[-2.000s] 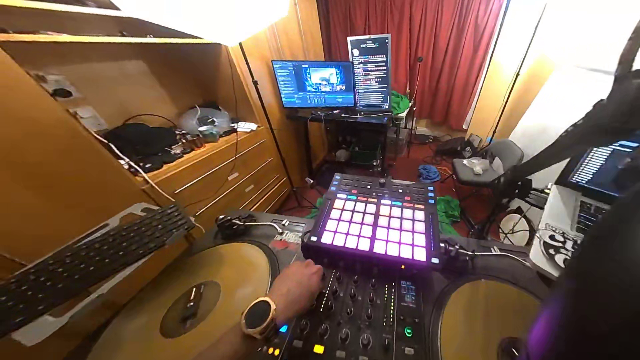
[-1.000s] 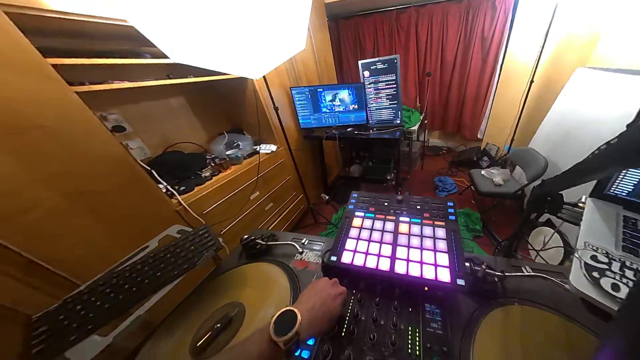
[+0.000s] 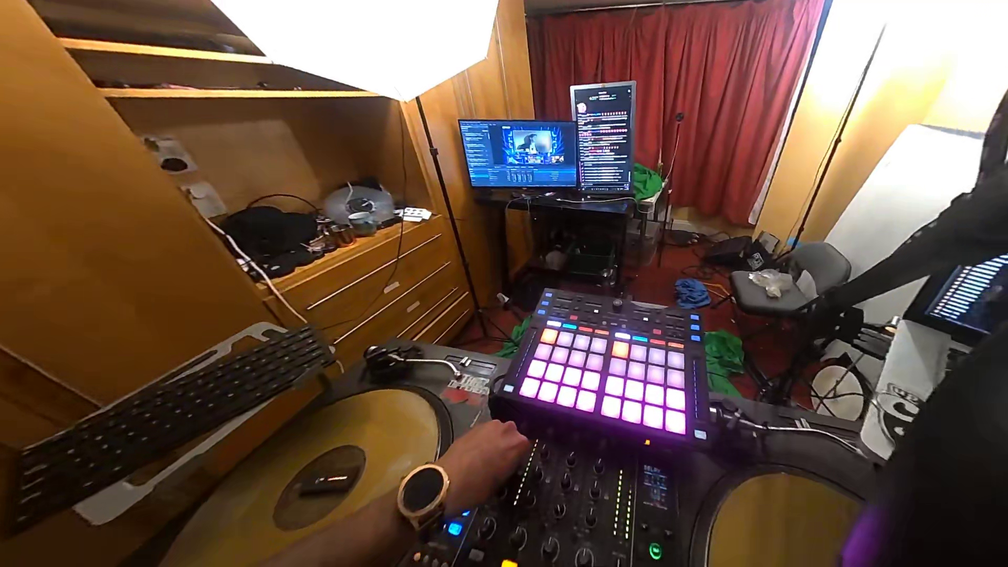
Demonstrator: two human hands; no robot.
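Note:
My left hand [image 3: 490,455], with a watch on its wrist, rests at the upper left of a black DJ mixer [image 3: 561,504], its fingers curled down on the controls; whether they pinch a knob is hidden. Behind the mixer sits a pad controller [image 3: 606,370] with lit pink and orange pads. To the left is a turntable with a yellow record [image 3: 394,433], under my forearm. A second turntable with a yellow record [image 3: 780,524] lies to the right. My right hand is out of view.
A black keyboard [image 3: 173,417] stands tilted at the left. Two monitors [image 3: 517,153] are on a far desk. Light stands [image 3: 445,189], a grey chair [image 3: 787,276], a laptop [image 3: 969,299] and wooden drawers [image 3: 378,291] surround the decks. A dark arm or stand crosses at the right.
My left hand stays at the mixer's upper left throughout. Some pads on the controller have changed colour. The view has shifted somewhat.

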